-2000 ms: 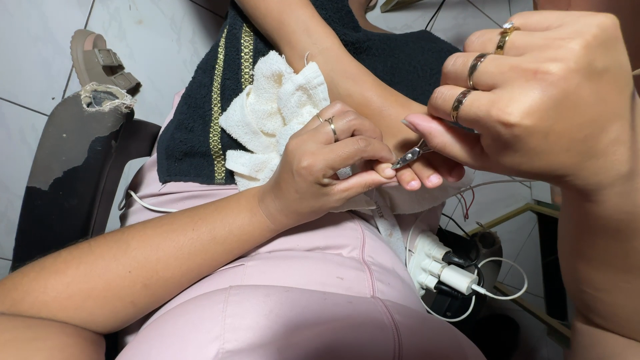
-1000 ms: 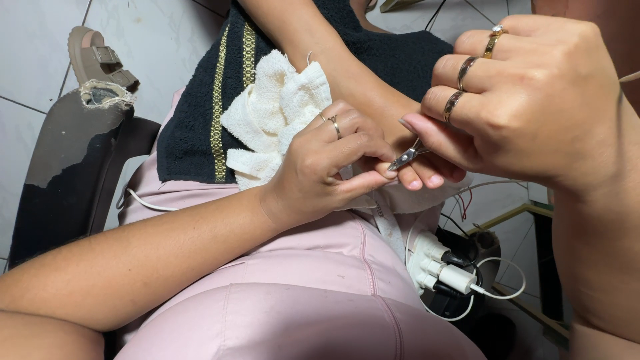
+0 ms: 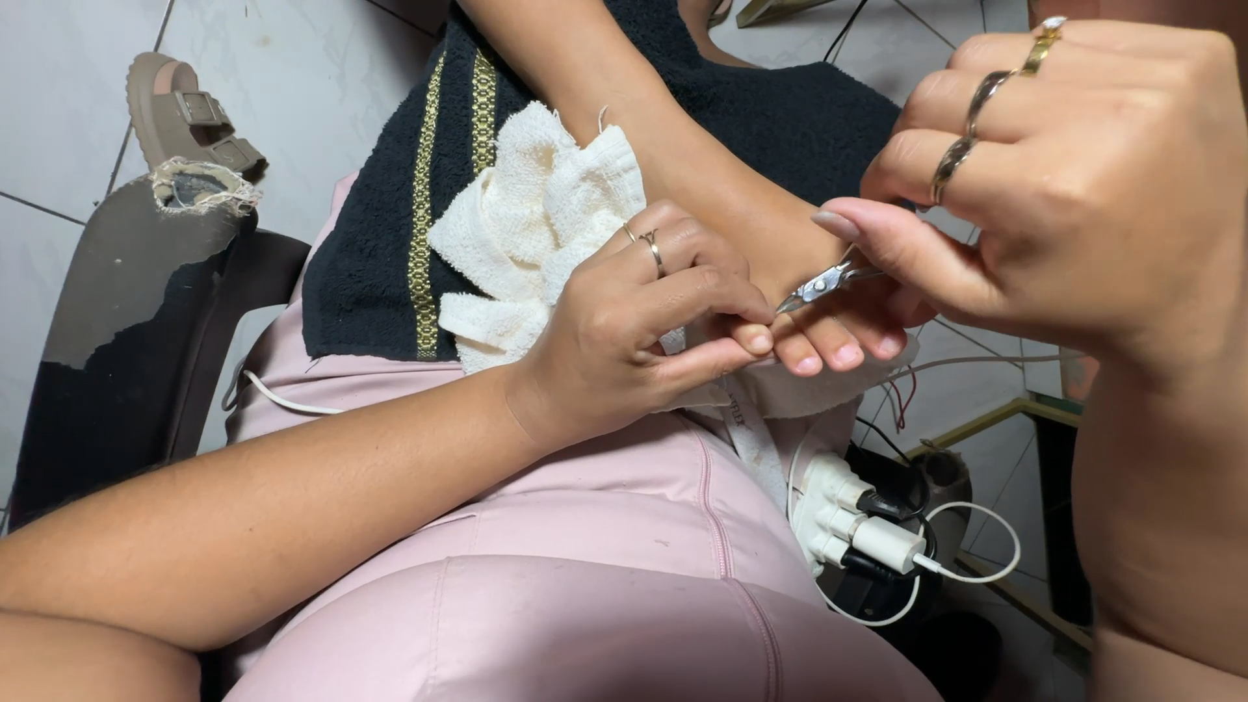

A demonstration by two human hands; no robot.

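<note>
Another person's bare foot (image 3: 770, 229) rests across my lap, its toes toward the right. My left hand (image 3: 648, 312) pinches the little toe (image 3: 753, 338) between thumb and fingers. In my right hand (image 3: 1063, 185), which wears several rings, are metal cuticle nippers (image 3: 822, 286); the handles are mostly hidden by my fingers. The nippers' tips touch or hover just above the little toe; which of the two I cannot tell. Behind my left hand a crumpled white terry towel (image 3: 536, 214) lies on a black towel with gold bands (image 3: 375, 234).
A worn armrest with torn covering (image 3: 127, 283) stands at the left, near a sandal (image 3: 180, 117) on the tiled floor. At the lower right are a white power adapter (image 3: 829, 507) with plugs and a looping white cable (image 3: 1004, 531). A cable (image 3: 297, 405) also runs by my lap at left.
</note>
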